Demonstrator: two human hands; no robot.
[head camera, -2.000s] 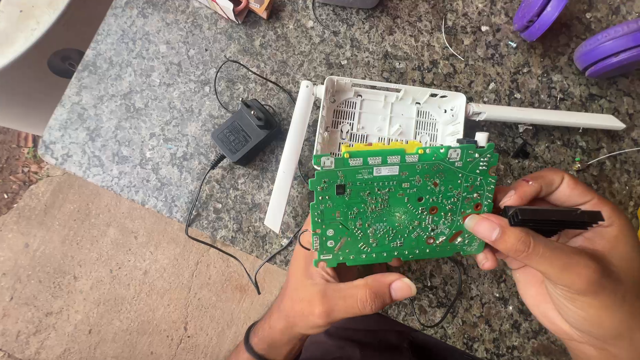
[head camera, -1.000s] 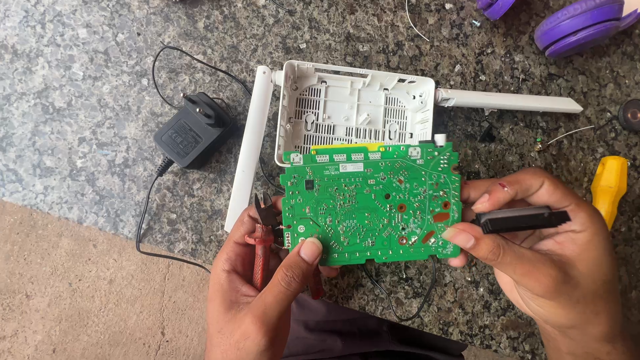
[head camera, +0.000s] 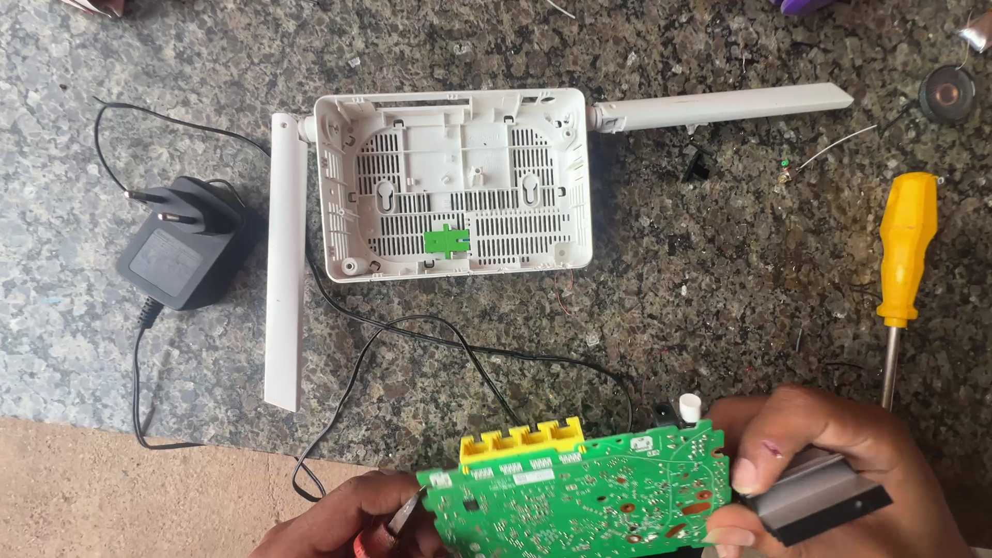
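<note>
A green circuit board (head camera: 573, 504) with a yellow row of network ports (head camera: 521, 440) is held tilted at the bottom, between my two hands. My left hand (head camera: 356, 515) is at its left edge and also holds a red-handled cutting tool (head camera: 395, 527), mostly hidden. My right hand (head camera: 837, 473) pinches the board's right edge and holds a finned black metal heat sink (head camera: 821, 496). Above them lies an open white router case (head camera: 473, 186) with a green fiber-optic adapter (head camera: 447, 242) in it. White antennas (head camera: 285, 263) extend from both its sides.
A black power adapter (head camera: 182, 244) with a long cord (head camera: 457, 341) lies left on the granite surface. At the right are a yellow-handled screwdriver (head camera: 908, 248), a small round speaker (head camera: 947, 94) and small black debris (head camera: 697, 164). A purple object (head camera: 802, 6) is at the top edge.
The board and both hands have moved down, away from the white case, whose inside and green adapter now show. The board is tilted more, so its yellow ports show better.
</note>
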